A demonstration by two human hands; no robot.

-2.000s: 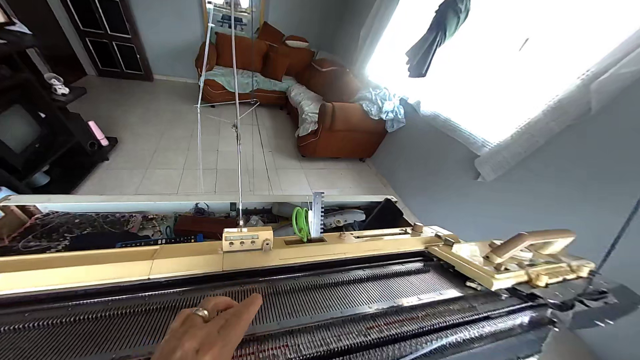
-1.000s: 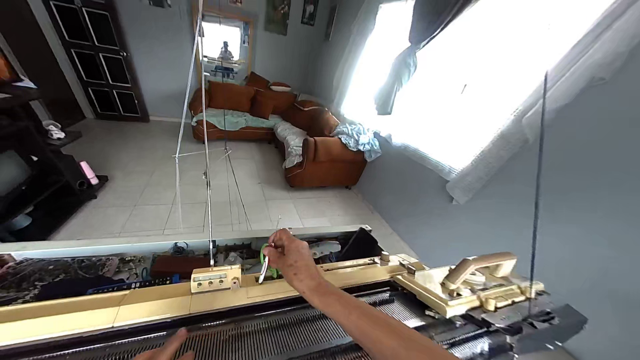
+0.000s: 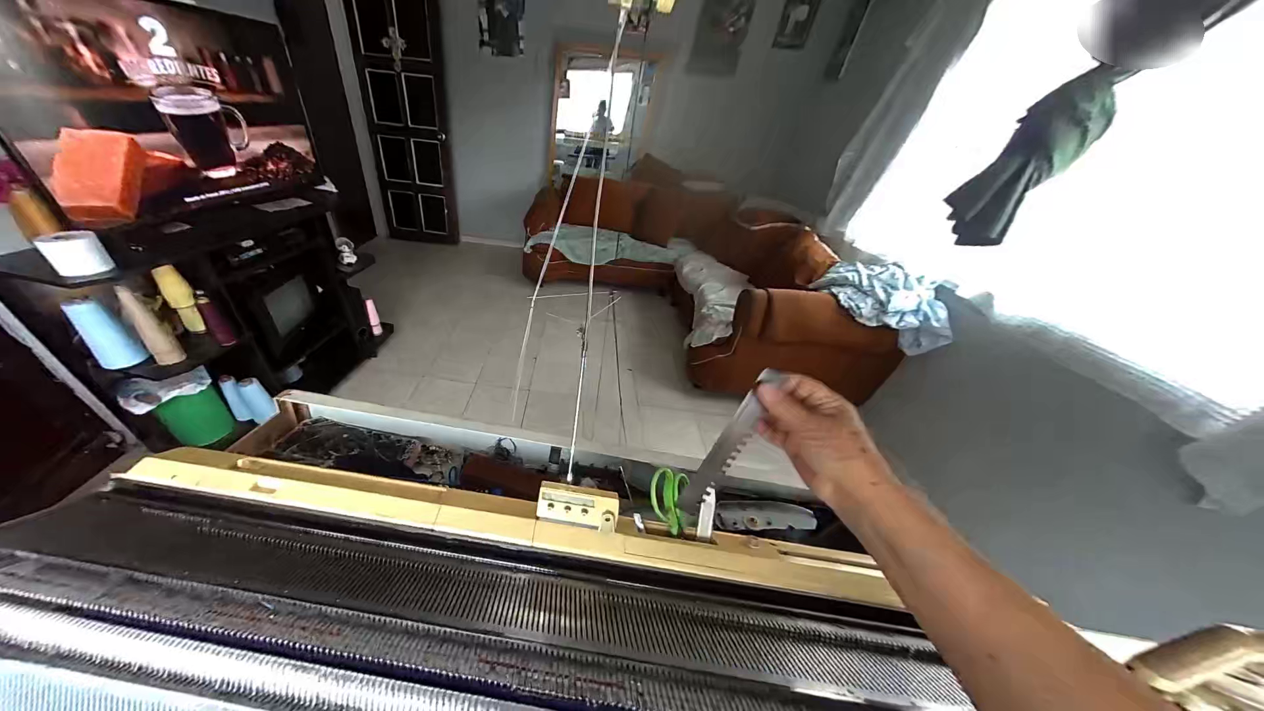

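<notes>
My right hand (image 3: 815, 425) grips the top end of a flat grey toothed strip (image 3: 731, 446), held tilted above the rear rail of a knitting machine (image 3: 474, 602). Beneath the strip, green-handled scissors (image 3: 669, 499) stand in a slot of the cream rail, beside a small white toothed piece (image 3: 706, 513). Left of them is the cream yarn guide block (image 3: 578, 506), with a thin rod and yarn strands rising from it. The long needle bed runs across the foreground. At the lower right edge, part of the carriage (image 3: 1210, 667) shows. My left hand is out of view.
Behind the machine lies an open wooden trough (image 3: 365, 413) with tangled yarn and tools. Cones of yarn (image 3: 104, 334) and a green bucket (image 3: 196, 410) stand on shelves at left, under a television (image 3: 158, 118). A brown sofa (image 3: 800, 331) is across the tiled floor.
My right hand, over the rail slot one second ago, is now raised with the toothed strip. My left hand has left the view. The view has swung left.
</notes>
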